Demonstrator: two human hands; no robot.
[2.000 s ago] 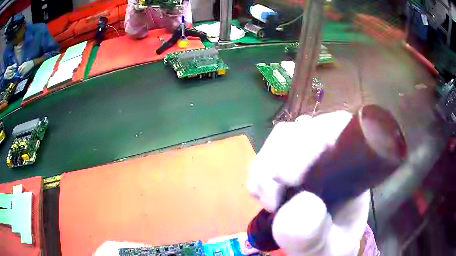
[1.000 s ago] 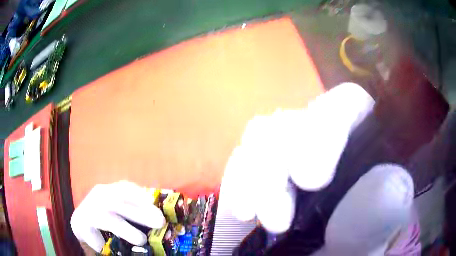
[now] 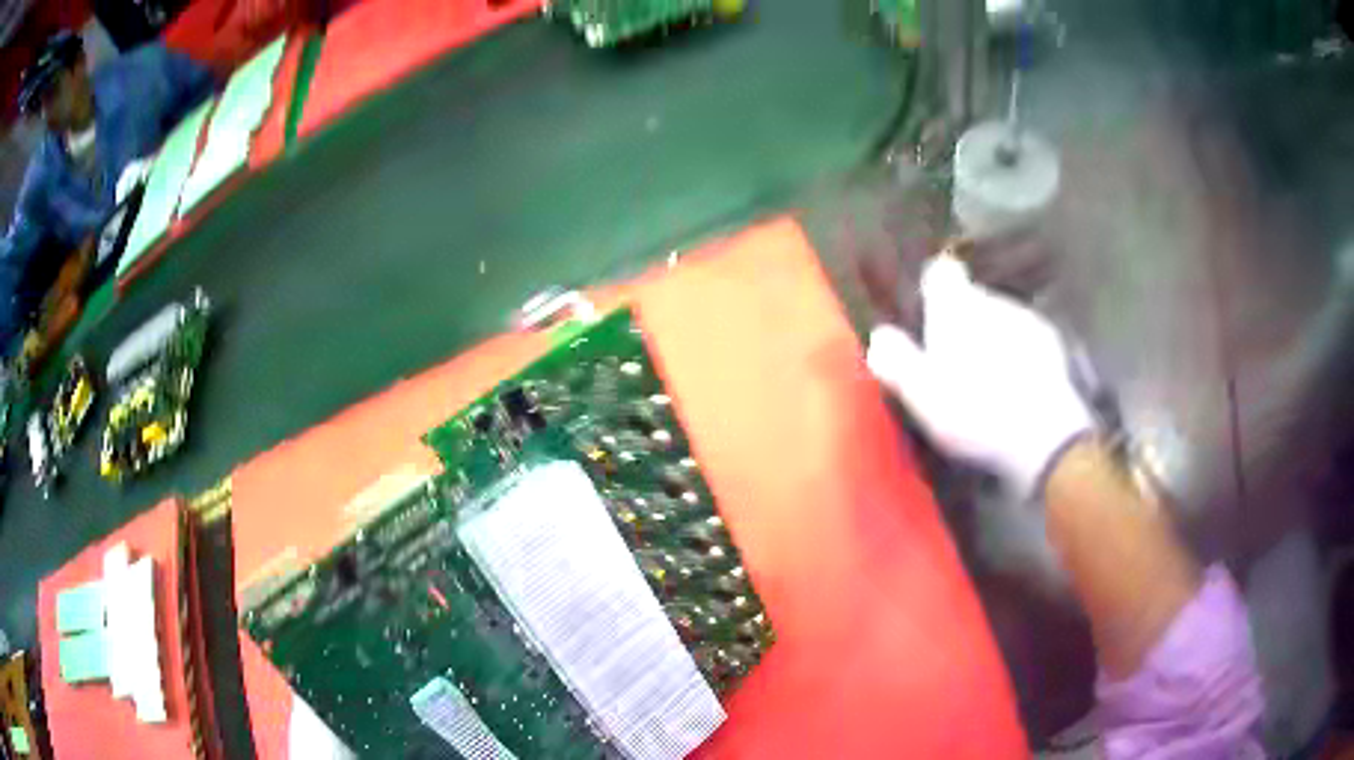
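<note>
A green circuit board (image 3: 401, 609) is underside up over the orange-red mat (image 3: 906, 624), with one wide and one narrow pale ribbed rectangle on it. My left hand (image 3: 315, 738) is a white gloved sliver at the board's lower left edge, mostly cut off by the picture's bottom and hidden by the board. My right hand (image 3: 988, 371), white gloved, is right of the mat, away from the board, thumb and fingers apart, with no object clearly in it. Its fingertips are just below a round white pot (image 3: 1007, 181), in which a thin marker pen (image 3: 1019, 97) stands.
A green conveyor belt (image 3: 401, 282) runs behind the mat and carries several boards, one at the left (image 3: 153, 389). White and pale green strips (image 3: 134, 631) lie on the left mat. A person in blue (image 3: 112, 134) is across the belt. The right side is blurred.
The board has turned from component side to underside up and lies higher in view. My right hand has left the board and the dark tool, moving right towards the pot. The view has shifted.
</note>
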